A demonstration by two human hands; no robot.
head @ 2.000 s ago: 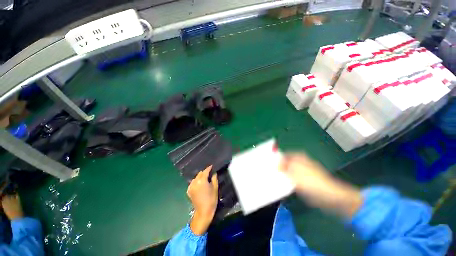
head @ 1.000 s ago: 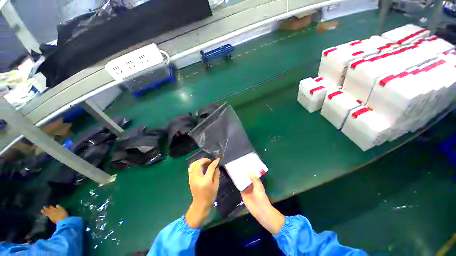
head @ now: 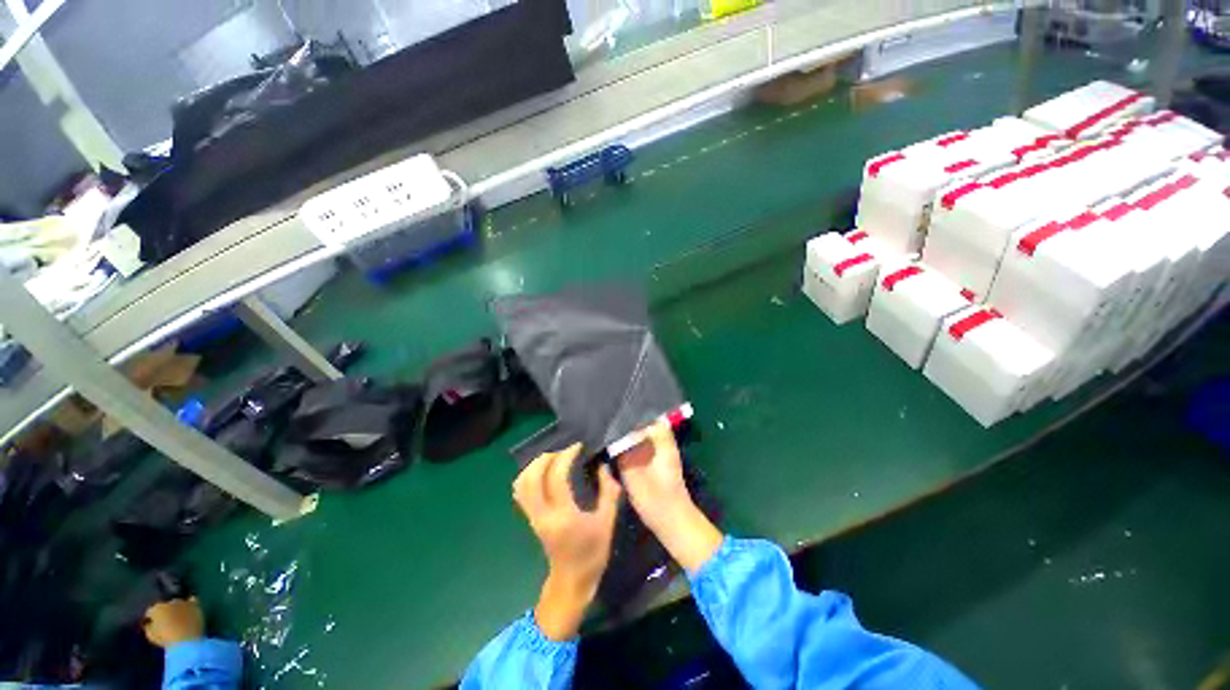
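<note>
A black plastic bag (head: 594, 353) lies open end toward me over the green bench. A white product box (head: 648, 431) is mostly inside it; only its near edge with a red mark shows. My left hand (head: 567, 512) pinches the near left edge of the bag. My right hand (head: 657, 483) holds the near end of the box at the bag's mouth. More black bags (head: 645, 559) lie under my hands, partly hidden by them.
Packed black bags (head: 348, 431) lie in a row to the left. White boxes (head: 1066, 263) with red stripes are piled at right. A metal post (head: 149, 404) and shelf with a power strip (head: 385, 202) stand beyond. Another person's hand (head: 173, 620) is at lower left.
My right hand has brought the white box in from the right and slid it into the bag. My left hand has stayed at the bag's edge. The other person's hand has moved slightly.
</note>
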